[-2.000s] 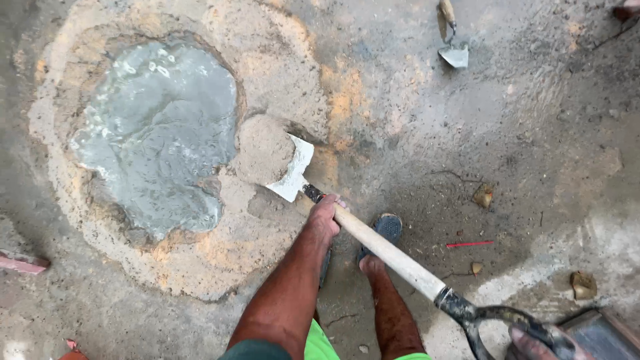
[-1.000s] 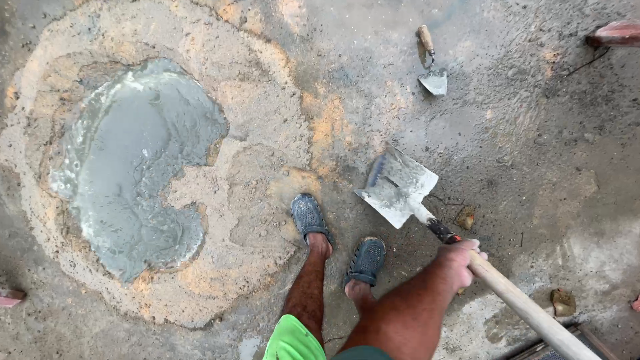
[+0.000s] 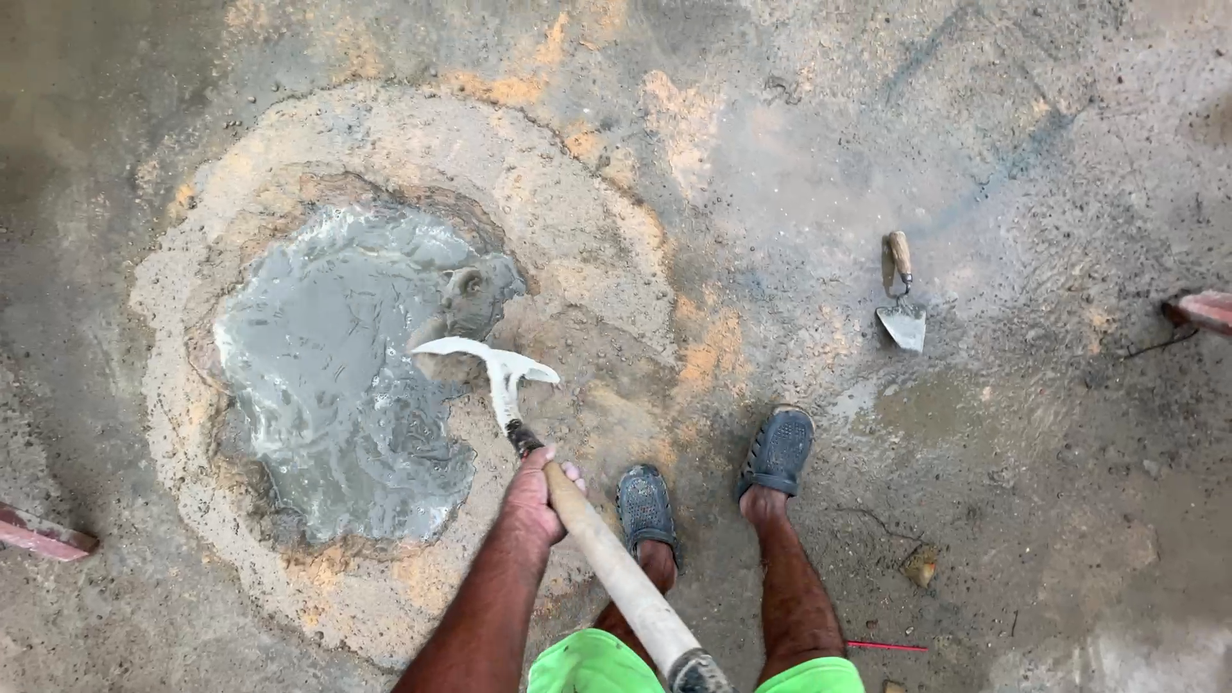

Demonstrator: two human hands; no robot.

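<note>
My left hand grips the lower wooden shaft of a shovel, just behind its dark socket. The shovel's whitish blade is tilted at the inner right edge of a ring of dry sand-and-cement mix. Grey wet slurry fills the hollow of the ring, and a darker clump of mix lies in it beyond the blade. The shaft runs down to the bottom edge of the view, where its handle end is cut off. My right hand is out of view.
My feet in dark clogs stand right of the ring. A pointing trowel lies on the rough floor farther right. Reddish bars reach in at both sides. A stone and a thin red stick lie at lower right.
The shovel has swung left, from the bare floor right of my feet one second ago to the inner edge of the ring. My left hand has moved with it.
</note>
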